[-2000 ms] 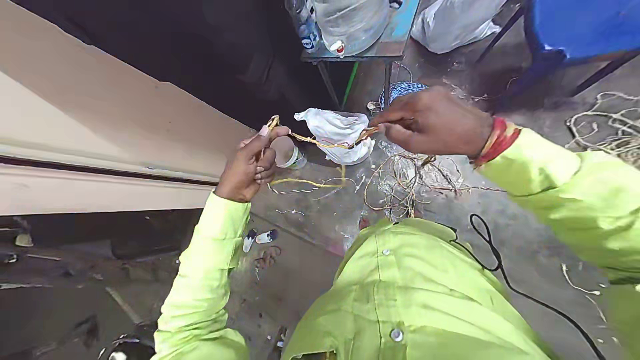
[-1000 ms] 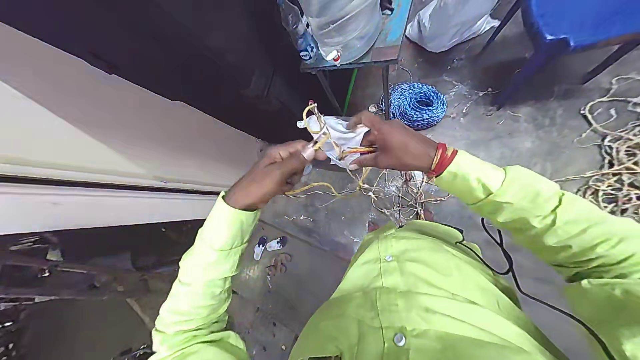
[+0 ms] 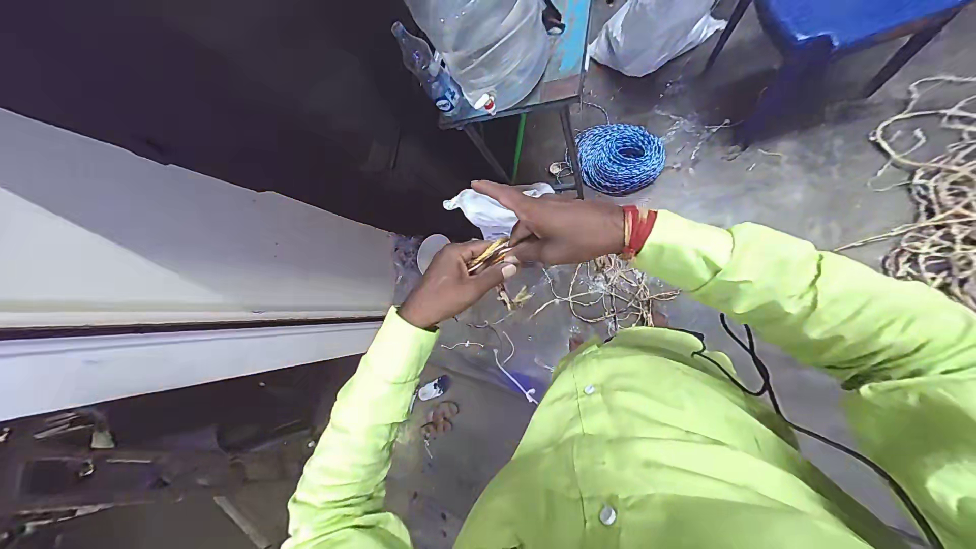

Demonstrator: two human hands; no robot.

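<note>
A gathered bundle of yellowish cord lies between my two hands at the centre of the head view. My left hand is closed on it, thumb pointing toward the other hand. From the right, my right hand meets the bundle with its fingertips, its palm partly hiding the cord; a red thread band circles that wrist. Frayed ends hang just below the fingers. Behind the hands shows a white plastic bag. Loose tangled cords lie on the floor below my right wrist.
A blue rope coil lies beside the legs of a worn table holding a large clear water container and a bottle. A blue chair stands at upper right, a rope heap at far right. A pale panel juts in from the left.
My hands were apart with the yellowish cord stretched between them; they have come together, and the cord is now gathered into a short bundle. The loop standing above my left hand is no longer seen.
</note>
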